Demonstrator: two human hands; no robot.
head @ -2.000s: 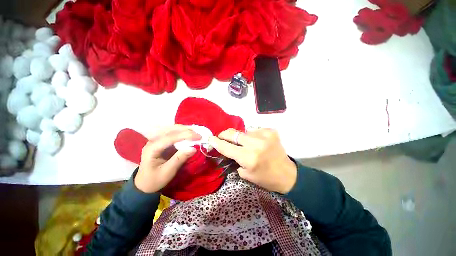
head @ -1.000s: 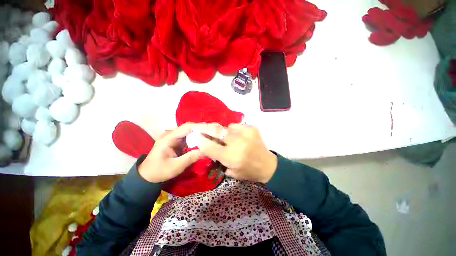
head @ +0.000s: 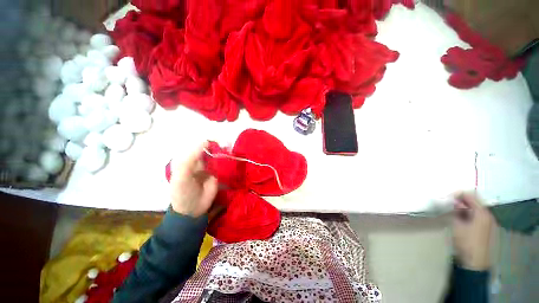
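My left hand [head: 194, 180] is closed on the left part of a red plush piece [head: 269, 163] with rounded lobes, held at the table's front edge above the apron. A white thread [head: 251, 161] runs from near my left fingertips across the red plush and curves down at its right. No pompom shows clearly at the piece; my left hand may cover it. My right hand [head: 473, 228] is far off to the right, past the table's edge, and blurred. A greyish blur shows at its fingertips, and I cannot tell what it holds. No needle can be made out.
A large red plush heap [head: 260, 65] lies across the far side. White pompoms [head: 97, 112] lie at the left. A black phone [head: 340, 124] and a small silvery gadget [head: 304, 122] lie before the heap. Separate red pieces [head: 473, 66] are upper right. A yellow sack [head: 80, 260] is below left.
My right hand has left the plush piece and moved far right. The thread now shows across the red plush. The white pompom between my fingers no longer shows clearly. The view has shifted slightly.
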